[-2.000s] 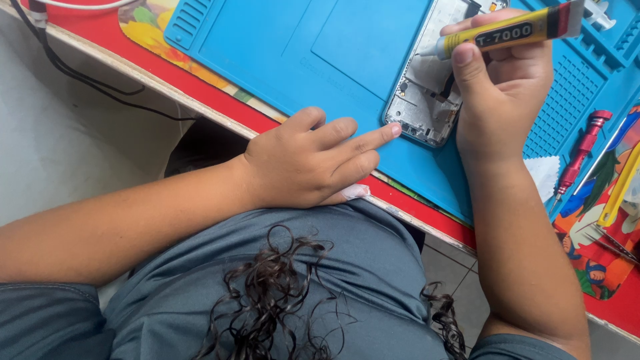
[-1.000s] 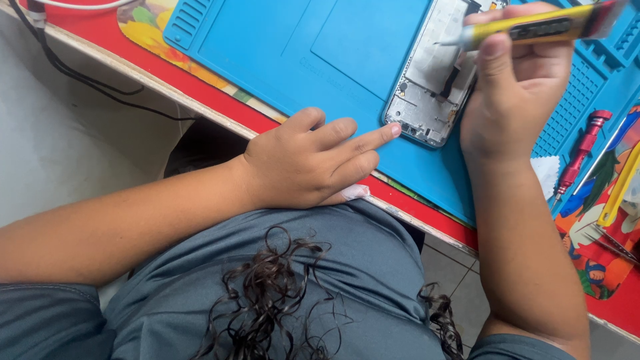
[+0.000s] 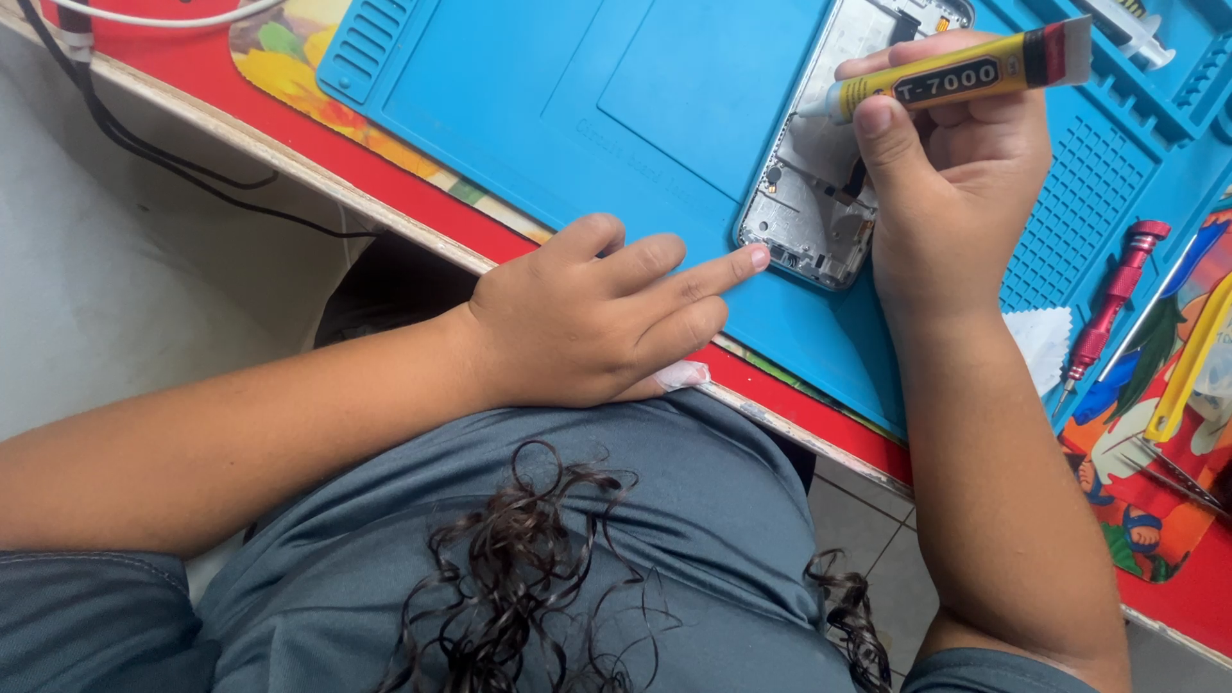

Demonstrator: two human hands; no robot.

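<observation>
My right hand (image 3: 948,164) grips a yellow and black tube of T-7000 adhesive (image 3: 948,82). The tube's pale nozzle points left, over the long left side of an opened smartphone frame (image 3: 804,217); whether the tip touches it cannot be told. The metal frame lies on a blue silicone repair mat (image 3: 520,96), partly covered by my right hand. My left hand (image 3: 602,318) rests at the table edge, one finger stretched to the lower left corner of the frame. A crumpled white scrap (image 3: 683,375) shows beneath this hand, perhaps held by it.
Right of my right forearm lie a white cloth (image 3: 1039,346), a red precision screwdriver (image 3: 1116,294), a yellow-handled tool (image 3: 1192,361) and metal tweezers (image 3: 1184,481). A syringe (image 3: 1131,29) sits in the mat's upper right. Cables (image 3: 144,159) hang at the table's left edge.
My right hand has shifted slightly with the tube, whose nozzle moved along the frame's left side. My left hand has stayed in place.
</observation>
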